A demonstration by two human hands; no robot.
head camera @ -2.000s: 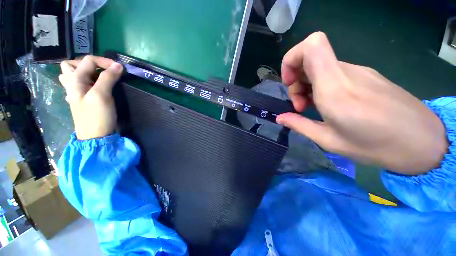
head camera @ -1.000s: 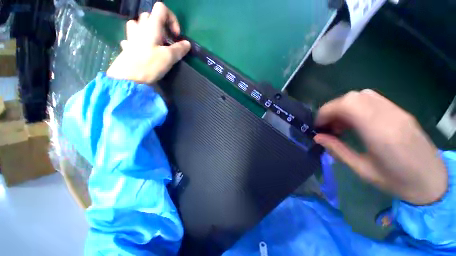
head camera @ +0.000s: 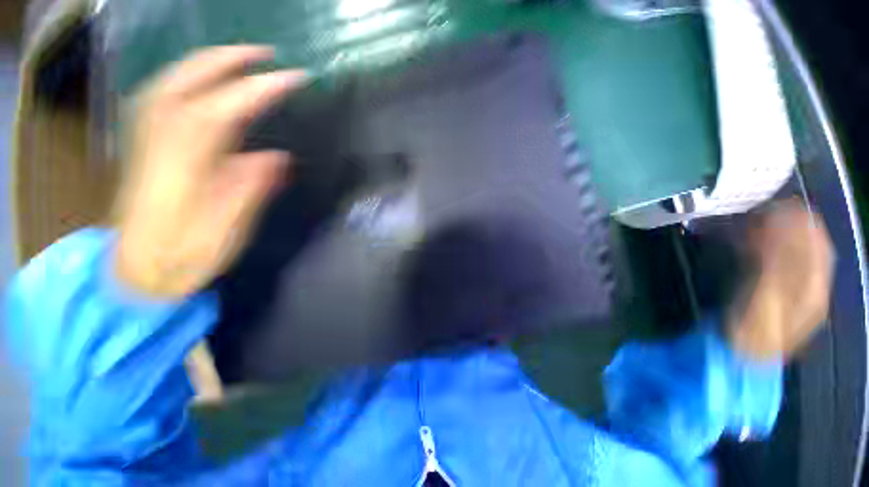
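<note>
The black back cover (head camera: 476,171) lies across the green bench and my lap, blurred by motion. A whitish printed patch (head camera: 381,217) shows near its middle. My left hand (head camera: 195,171) is over the cover's left side, fingers apart, with nothing visible in it; whether it touches the cover is unclear. My right hand (head camera: 786,281) is off to the right, away from the cover, beside the white sticker strip (head camera: 753,105). It is too blurred to tell whether it holds anything. The strip curls down over the bench's right side.
Green bench matting (head camera: 638,95) shows right of the cover. A shiny clear ribbed bag (head camera: 381,29) lies at the bench's far side. A brown carton (head camera: 57,162) stands at the left edge of view.
My right hand has left the cover's edge and moved right. My left hand has let go of the cover's corner. The cover now lies turned, with its flat face up; the view has shifted.
</note>
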